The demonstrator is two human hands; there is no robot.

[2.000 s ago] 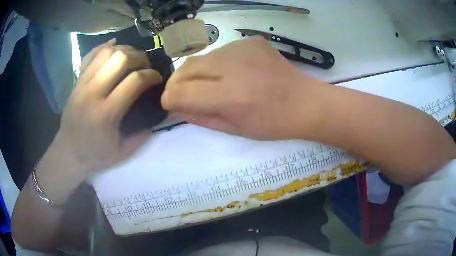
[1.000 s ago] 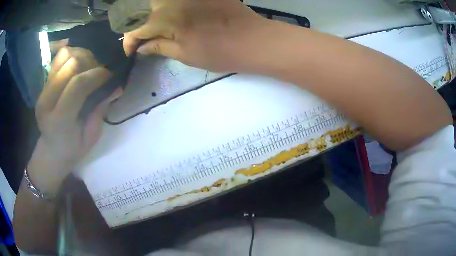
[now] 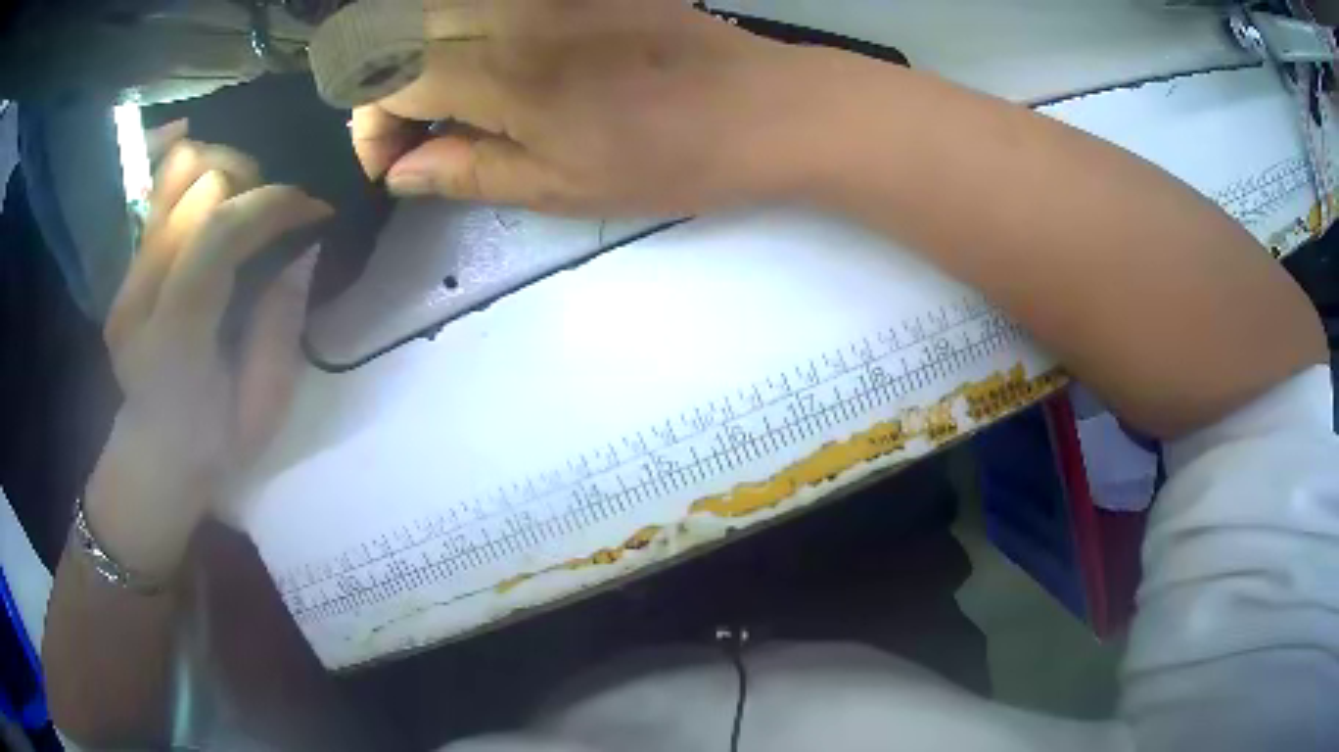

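Note:
A dark garment piece (image 3: pixel 287 140) lies under the machine head at the upper left. My right hand (image 3: pixel 573 110) pinches its edge between thumb and fingertips, just below the round tan part (image 3: pixel 367 53). My left hand (image 3: pixel 198 294) is on the cloth's left side, fingers curled, with a fold of the cloth between thumb and fingers. The sewing machine (image 3: pixel 147 44) is cut off by the top edge. The needle and presser foot are not visible.
The white table (image 3: pixel 588 382) has a printed ruler strip and worn yellow patches along its front edge. Part of the black thread snips (image 3: pixel 822 40) shows behind my right wrist. A red-edged dark bin (image 3: pixel 1050 507) is below right. A pale blue hanging cloth (image 3: pixel 62 191) is at the left.
The view has shifted, so the machine and table appear further up and left than two seconds ago. Both hands stay on the cloth. Over the last second they have barely moved.

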